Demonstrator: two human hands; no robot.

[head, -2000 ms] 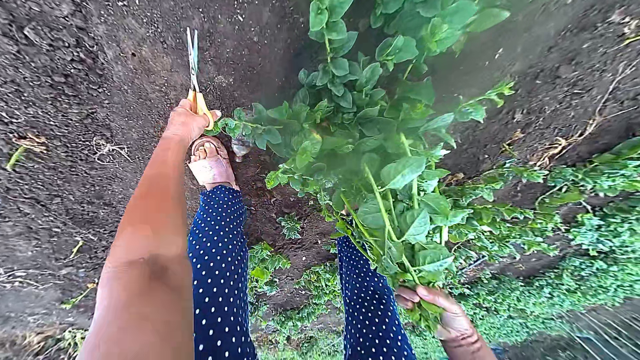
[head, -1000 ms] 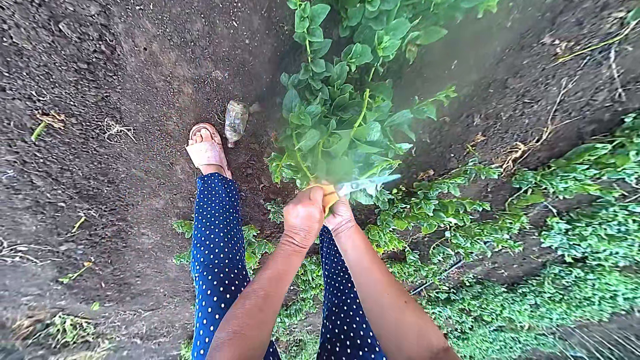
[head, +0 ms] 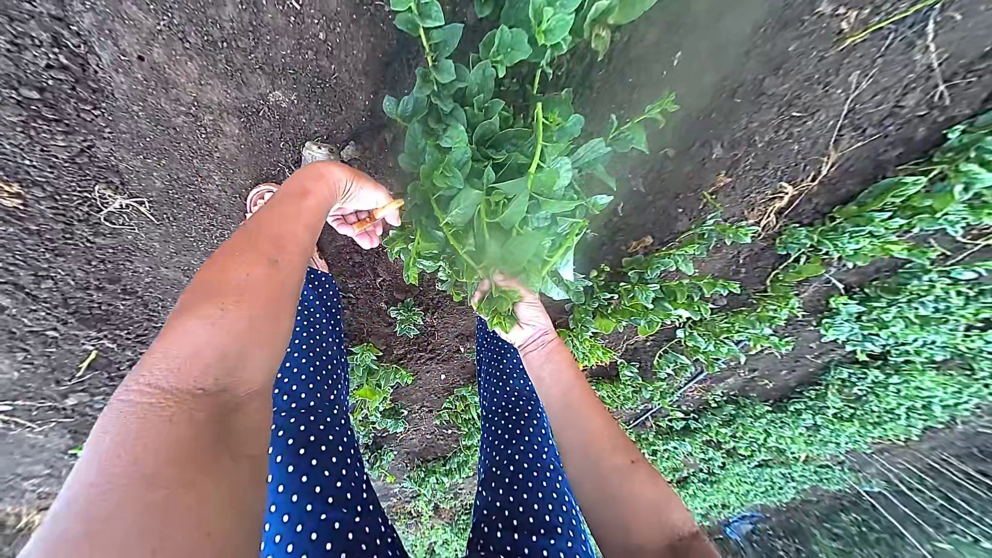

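Observation:
Green leafy stems (head: 496, 170) stand in a thick bunch, upper centre. My right hand (head: 527, 318) is closed around the lower part of the bunch, where leaves cover its fingers. Left of the leaves, my left hand (head: 360, 209) holds the scissors (head: 380, 215) by their orange handle. The scissors' blades cannot be made out, so whether they are apart or together is unclear.
My legs in dotted blue trousers (head: 318, 418) stand over dark soil (head: 194, 93). Beside my sandalled foot (head: 261, 198) lies a pale object (head: 318, 152), partly hidden. Rows of low green plants (head: 775, 442) run along the right, with dry stalks (head: 829, 155) above them.
One second ago both hands were together at the base of the bunch with the scissors. My left hand has since moved away to the left with them, while my right hand remains at the stems.

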